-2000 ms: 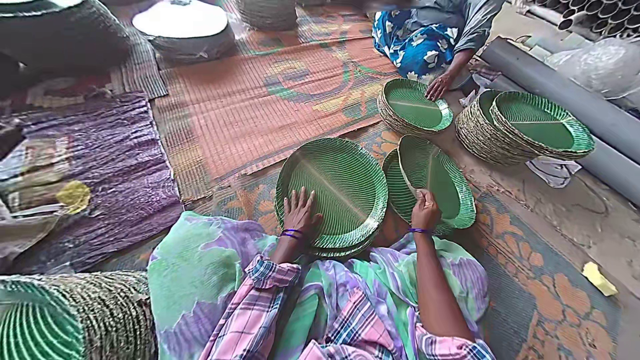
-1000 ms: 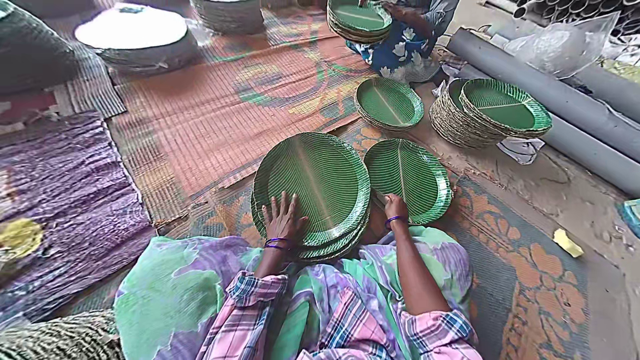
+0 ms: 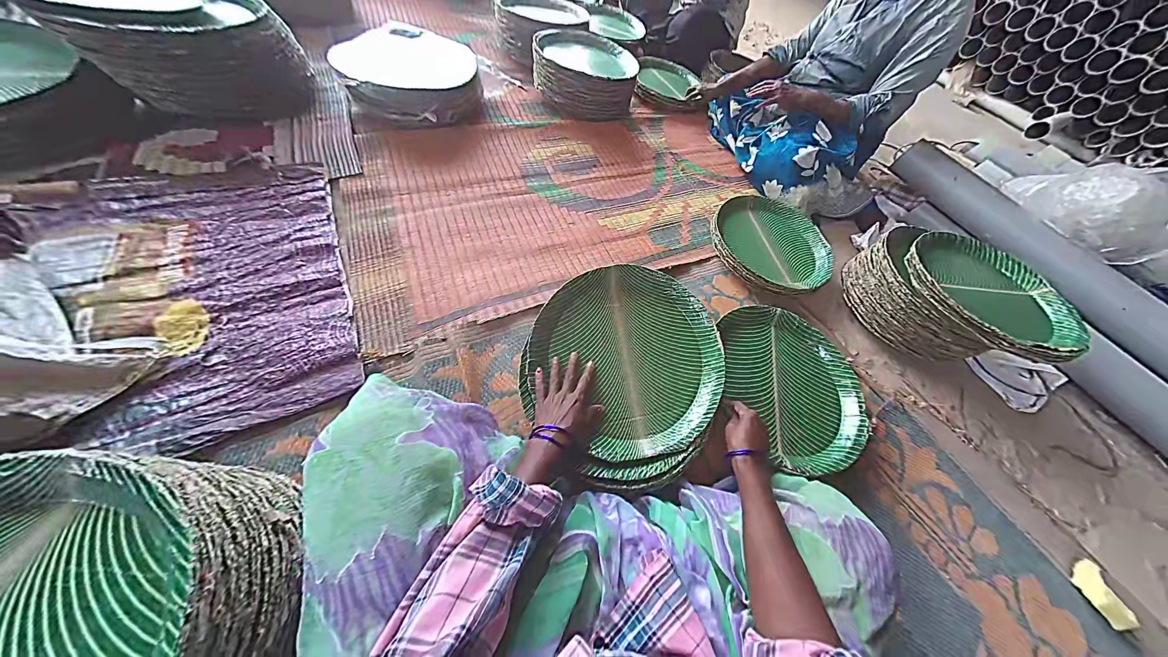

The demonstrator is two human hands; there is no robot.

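Observation:
A stack of round green leaf-patterned plates [image 3: 652,356] stands in front of my lap. My left hand [image 3: 568,406] lies on the left part of its top plate, fingers spread. To the right, another green plate [image 3: 798,388] lies beside the stack, partly behind it. My right hand [image 3: 746,433] is at that plate's lower left edge, between it and the stack, with its fingers curled; whether they grip the rim cannot be told. Beyond lies a smaller pile of green plates [image 3: 771,245].
Stacked plates [image 3: 995,292] stand at right near grey pipes [image 3: 1004,228]. A large plate stack [image 3: 228,547] fills the lower left. A person in a blue flowered skirt [image 3: 776,137] sits at the back, one hand near a low plate pile [image 3: 666,84]. Woven mats [image 3: 456,219] cover the floor.
Two seconds ago my right hand held a tilted plate raised over the right plates; now the right plate lies low. The person at the back has moved their hands away from the nearer pile.

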